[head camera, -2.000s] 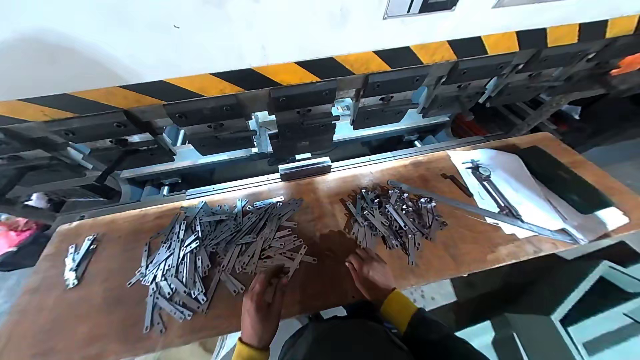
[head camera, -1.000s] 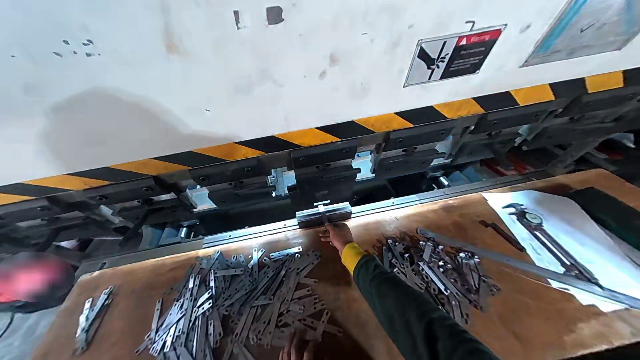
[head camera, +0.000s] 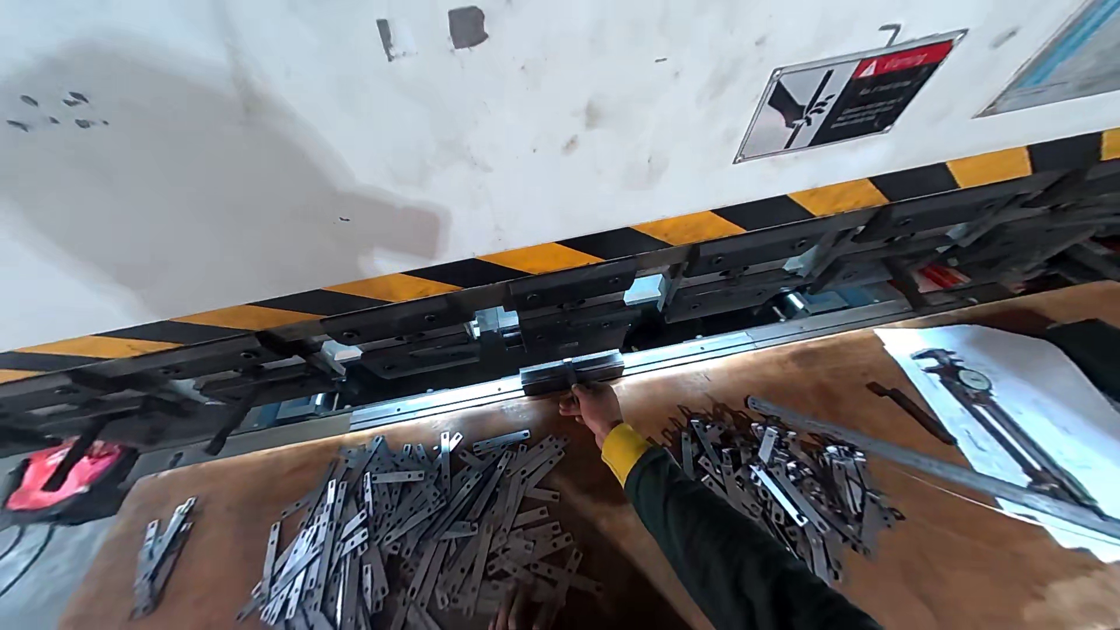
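My right hand (head camera: 595, 409), in a dark sleeve with a yellow cuff, reaches to the short die block (head camera: 547, 378) on the press brake's bed. Its fingers pinch a small metal strip (head camera: 570, 374) that lies across this block. My left hand (head camera: 516, 609) is at the bottom edge, dark and mostly cut off, by the large pile of flat metal strips with holes (head camera: 420, 516); whether it holds one cannot be told. Right of my right forearm lies a second pile of metal strips (head camera: 787, 490), some of which look bent.
The press brake's upper tooling (head camera: 573, 284) hangs above the bed, below a yellow-black striped edge. A few strips (head camera: 160, 556) lie at the table's left. At right are a steel rule (head camera: 927, 464), a dark narrow tool (head camera: 912, 411) and a dial caliper (head camera: 1006, 424) on paper (head camera: 1041, 376).
My right hand has moved from beside the right pile forward to the die block, where it holds a strip. My left hand has stayed low near the large pile. The view has tilted up.
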